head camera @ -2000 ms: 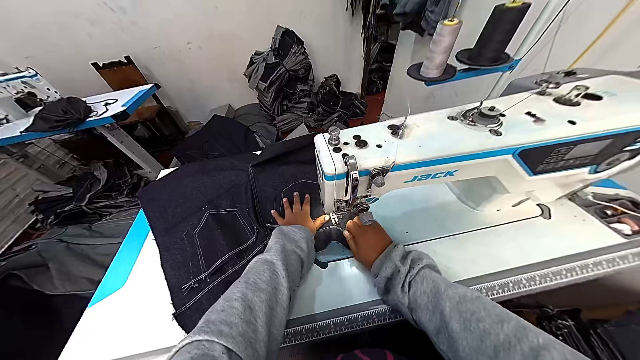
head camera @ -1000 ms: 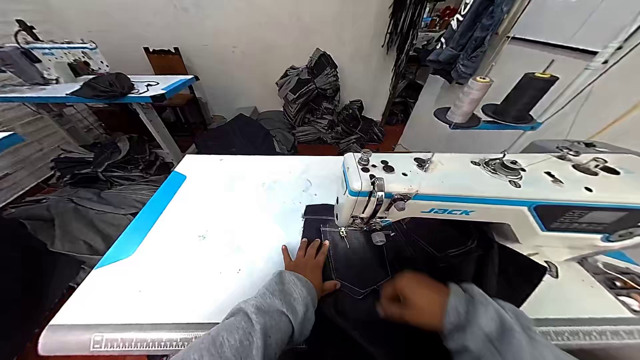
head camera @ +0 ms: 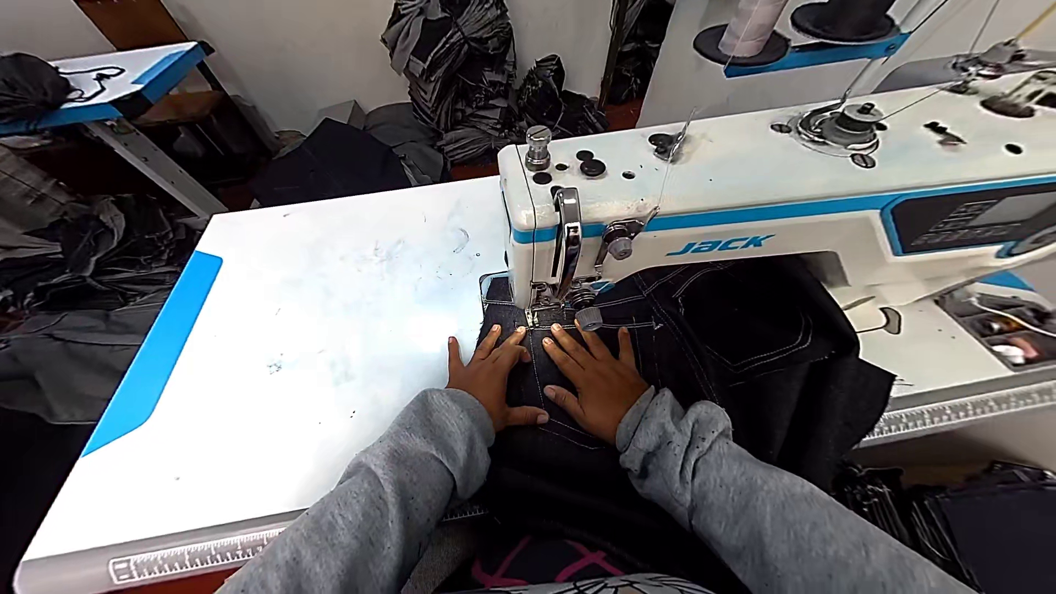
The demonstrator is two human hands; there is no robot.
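Dark denim with pale stitching (head camera: 747,330) lies under the head of a white and blue Jack sewing machine (head camera: 726,214) and hangs over the table's front edge. My left hand (head camera: 495,379) presses flat on its left part, fingers spread, fingertips just in front of the presser foot (head camera: 540,315). Close beside it on the right, my right hand (head camera: 596,381) also rests flat on the denim with fingers apart. A pocket's stitched outline runs partly beneath both hands. The needle's tip cannot be made out.
The white sewing table (head camera: 330,346) extends to the left, with a ruler strip (head camera: 198,557) on its front edge. Thread cones (head camera: 752,29) stand behind the machine. Cloth bundles (head camera: 462,74) are piled by the wall. A tray of small items (head camera: 1011,330) is at the right.
My right hand, a second ago blurred and in front of the machine, now lies flat beside the left near the presser foot. The denim, left of the machine two seconds ago, now lies mostly under its arm.
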